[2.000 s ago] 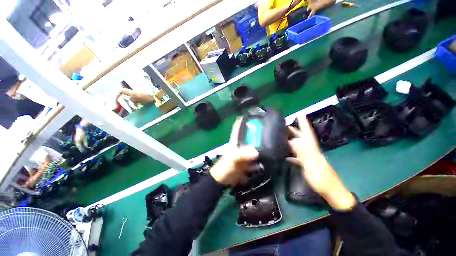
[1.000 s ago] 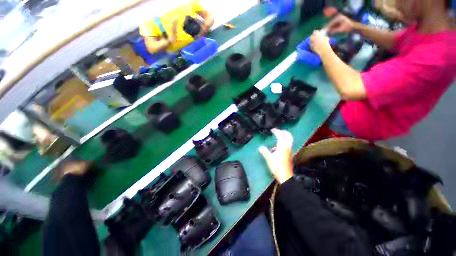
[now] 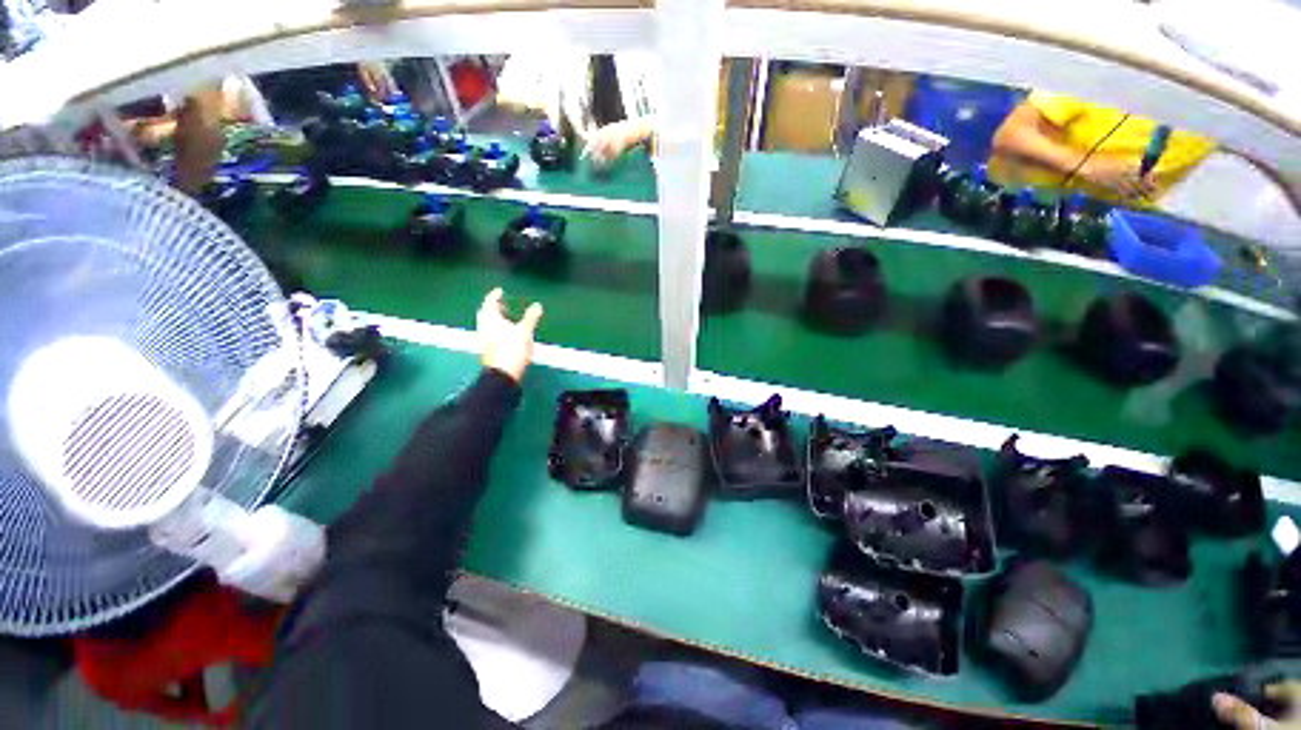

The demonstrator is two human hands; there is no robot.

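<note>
My left hand (image 3: pixel 507 337) is stretched out over the belt's near rail, fingers apart and empty, a little below a dark unit with a blue top (image 3: pixel 532 237) on the belt. My right hand (image 3: pixel 1258 710) is cut off at the bottom right corner, beside a dark object; its grip is unclear. Black housing shells lie on the bench, some open side up (image 3: pixel 591 437), some with the smooth back up (image 3: pixel 665 478). One open shell (image 3: pixel 917 522) overlaps others at the centre right. Another smooth shell (image 3: pixel 1033 626) lies near the bench's front edge.
An electric fan (image 3: pixel 114 414) stands at the left. A white frame post (image 3: pixel 684 200) rises beyond the bench. Rounded black units (image 3: pixel 987 317) sit along the green belt. A blue bin (image 3: pixel 1163 248) and a person in yellow (image 3: pixel 1063 143) are opposite.
The view has swung left, bringing the fan back in. The unit held between both hands two seconds ago is no longer in them. My left hand now reaches over the belt rail.
</note>
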